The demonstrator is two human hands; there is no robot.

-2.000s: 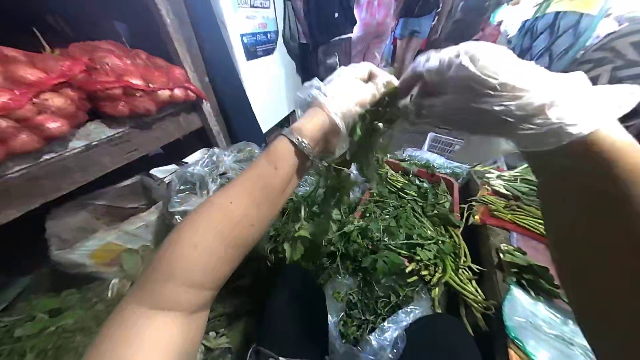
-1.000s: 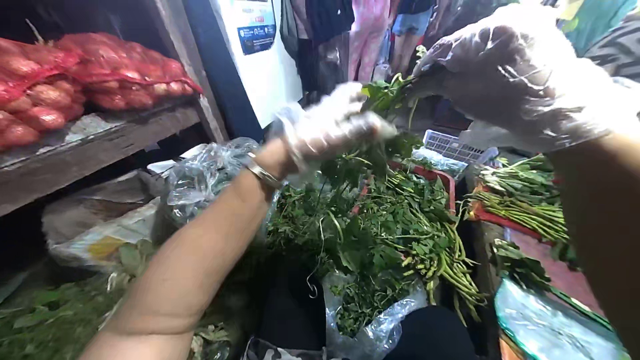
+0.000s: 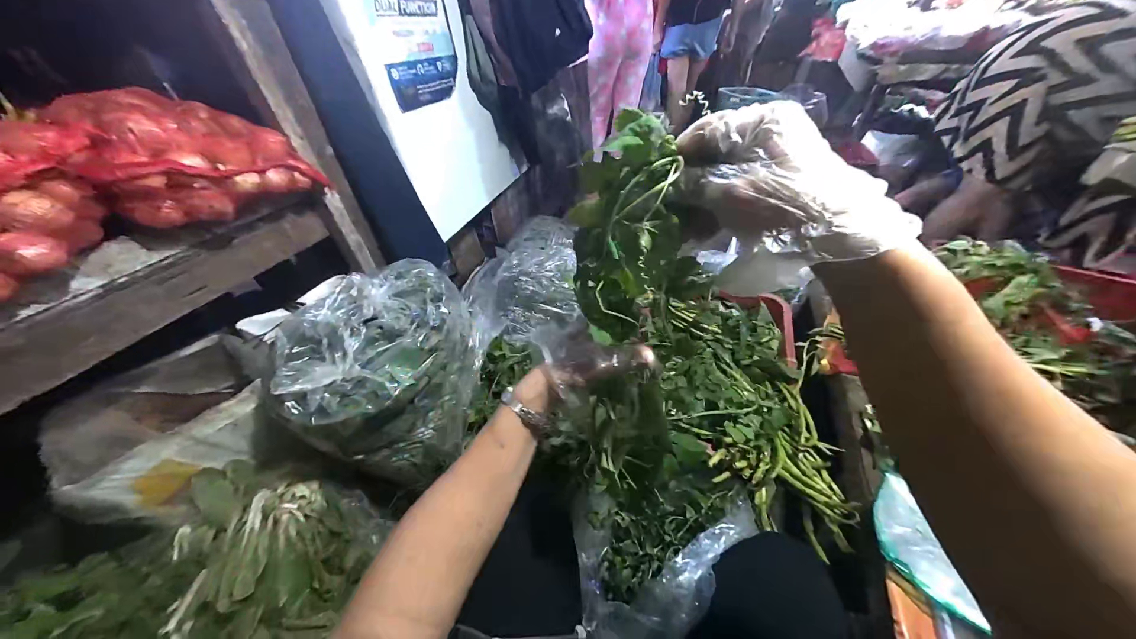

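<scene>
A clear plastic glove covers my right hand (image 3: 763,182), raised right of centre and closed on a bunch of leafy green vine stems (image 3: 626,231) with curling tendrils. Lower down, my left hand (image 3: 595,359), also gloved and with a metal band at the wrist, is blurred against the lower part of the greens; its fingers are hard to make out. Beneath both hands, more leafy greens (image 3: 728,373) lie in a red crate (image 3: 783,324), with long green stems or pods (image 3: 790,457) over its near side. Between my knees an open clear plastic bag (image 3: 701,555) holds small-leaved greens (image 3: 648,541).
Red mesh bags of onions (image 3: 186,160) rest on a wooden shelf (image 3: 169,302) at left. Stuffed clear plastic bags (image 3: 373,355) stand below, near loose leafy bunches (image 3: 257,550). Another red crate (image 3: 1100,288) of greens is at right. People (image 3: 612,62) stand behind; a person in zigzag cloth (image 3: 1029,98) is at right.
My left hand has moved down from beside my right hand to the lower part of the bunch. The greens now hang in fuller view below my right hand. The view has shifted.
</scene>
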